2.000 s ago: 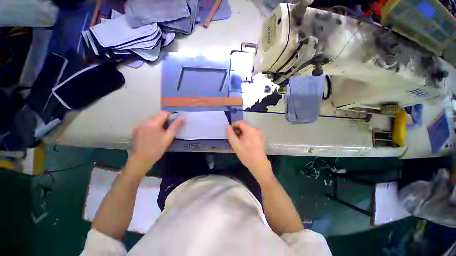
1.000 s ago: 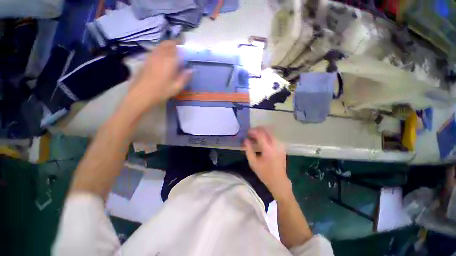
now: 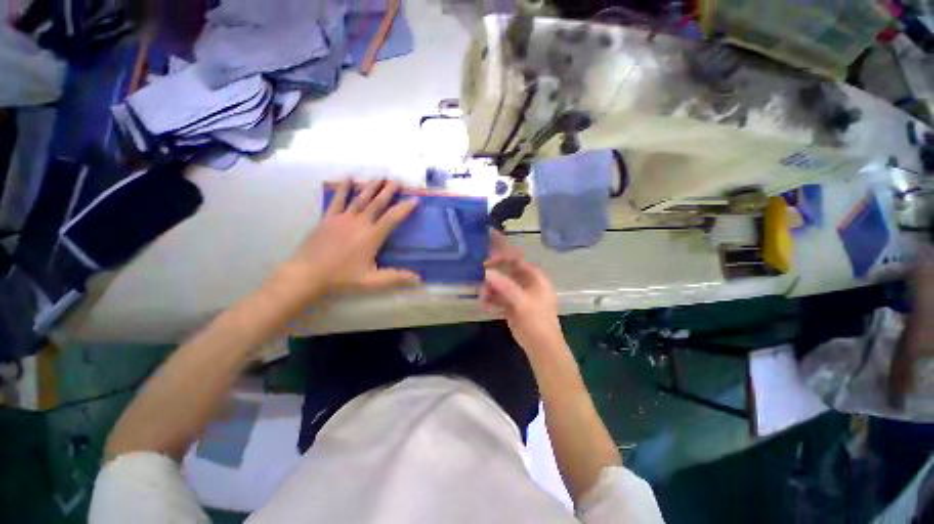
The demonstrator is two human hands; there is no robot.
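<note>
The sewing template [image 3: 466, 268] lies folded over as a blue rectangle near the table's front edge, with its orange strip along the far edge. A pale outline shows through it; the fabric piece inside cannot be made out clearly. My left hand [image 3: 358, 241] lies flat on its left part, fingers spread. My right hand [image 3: 520, 290] is at its lower right corner, fingers bent; whether they grip the edge is unclear. The machine's needle area [image 3: 502, 187] is brightly lit just beyond the template's far right corner.
The cream sewing machine [image 3: 676, 102] stands to the right, with a grey-blue cloth patch [image 3: 574, 200] at its head. A pale cut-piece stack [image 3: 205, 107] lies at the far left, dark panels [image 3: 133, 215] nearer. A yellow-handled tool [image 3: 777, 235] is at the right. Part of a person shows at the right edge.
The template's far half has been folded over the near half, covering the pale piece. My left hand has come down flat onto it. My right hand stays at the right edge.
</note>
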